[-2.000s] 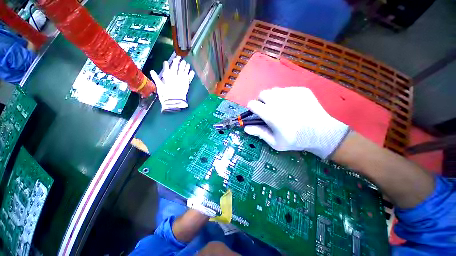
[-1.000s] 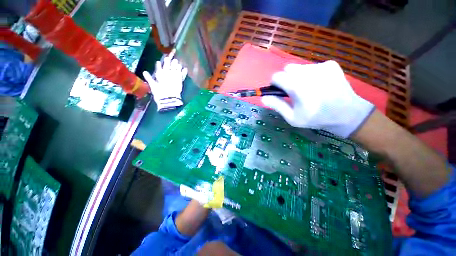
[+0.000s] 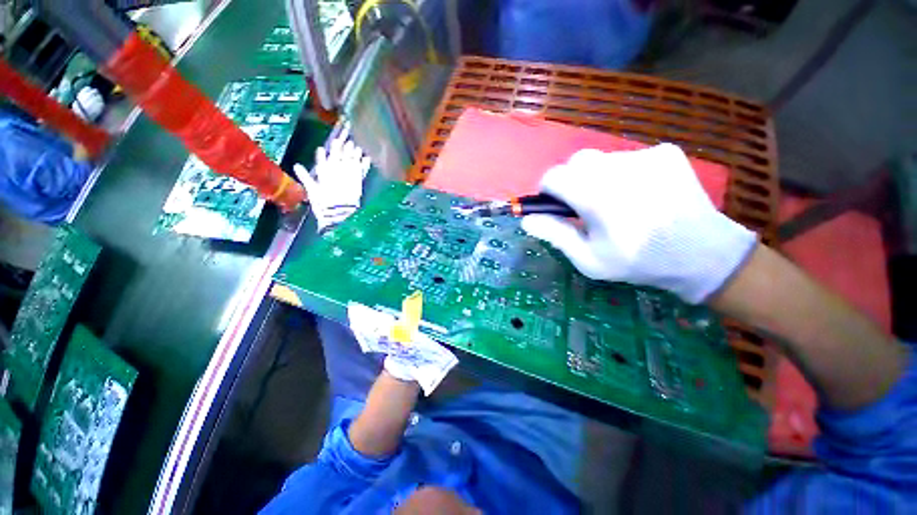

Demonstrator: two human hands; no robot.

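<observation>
A large green circuit board (image 3: 523, 312) is held up in front of me, tilted, its face with silvery pads and traces upward. My left hand (image 3: 404, 347), in a white glove, grips its near edge, fingers partly hidden under it; a yellow strip (image 3: 408, 317) shows there. My right hand (image 3: 638, 216), in a white glove, holds side cutters (image 3: 533, 206) with dark handles and an orange-red band. The cutters' silver jaws are over the board's far left part; whether they touch it I cannot tell.
A spare white glove (image 3: 337, 181) lies at the belt edge, left of the board. Several circuit boards lie on the dark green conveyor (image 3: 151, 292). A red-wrapped post (image 3: 201, 126) slants beside it. A red sheet (image 3: 503, 151) lies on an orange rack (image 3: 623, 101). A person's blue sleeve (image 3: 40, 166) is far left.
The board has tilted, its near edge rising, and more of my left hand shows beneath it. The cutter jaws have shifted slightly over the board's far left part since one second ago.
</observation>
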